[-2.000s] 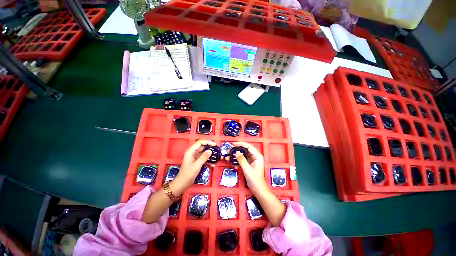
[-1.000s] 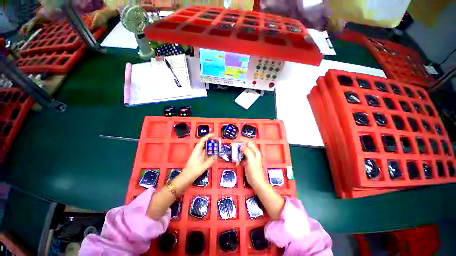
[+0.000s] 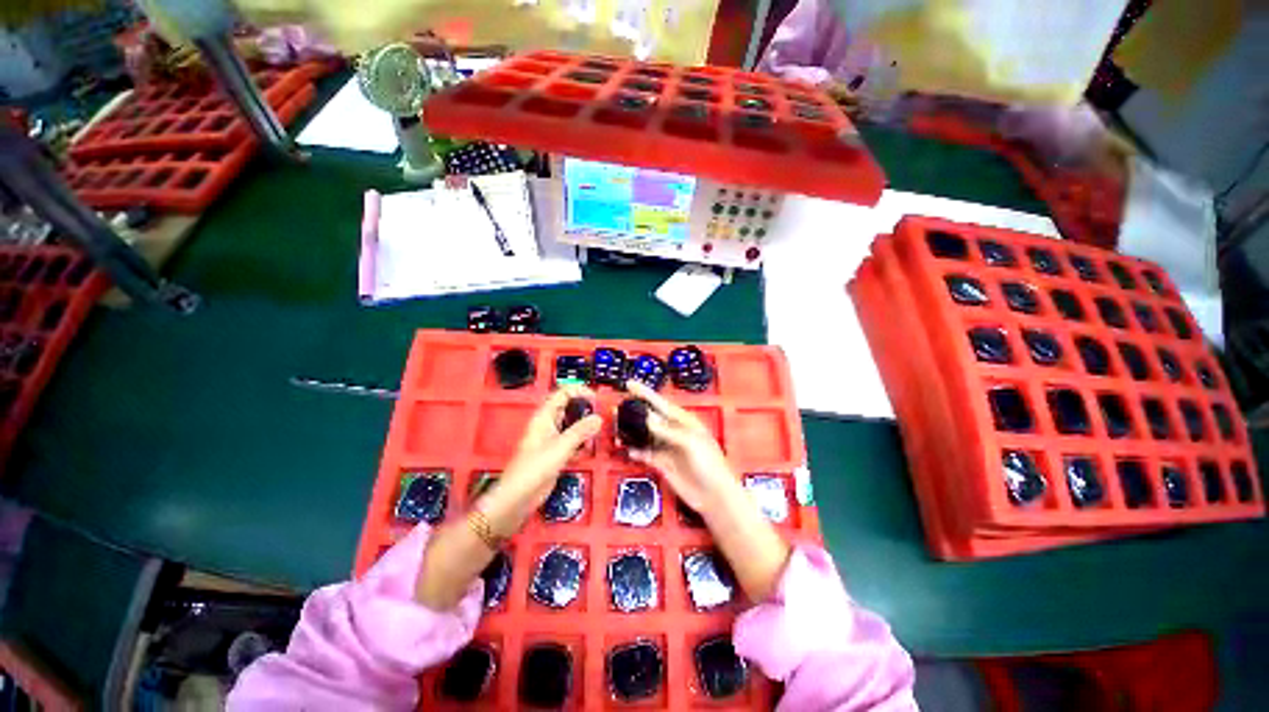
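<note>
The red working tray [image 3: 596, 526] lies before me with watch units in its pockets. My left hand [image 3: 554, 434] holds a dark watch unit [image 3: 576, 412] above the second row. My right hand [image 3: 676, 442] holds another dark watch unit [image 3: 635, 423] close beside it; the hands are apart. Along the tray's top row are a dark unit [image 3: 514, 367] and several units with lit blue-white dots, such as one lit watch unit [image 3: 689, 367]; some lie close together. My forearms cover parts of the lower rows.
Two small units [image 3: 503, 319] sit on the green mat behind the tray. A notebook [image 3: 452, 239], a test instrument [image 3: 654, 209] with an overhead tray [image 3: 654, 132] on it, and a white card [image 3: 688, 288] are farther back. A tray stack [image 3: 919, 390] stands right, a fan [image 3: 395, 81] back left.
An additional lit unit now lies in the tray's top row between the others. The white piece between my hands is gone from there. My hands hold dark-looking units, a little farther apart.
</note>
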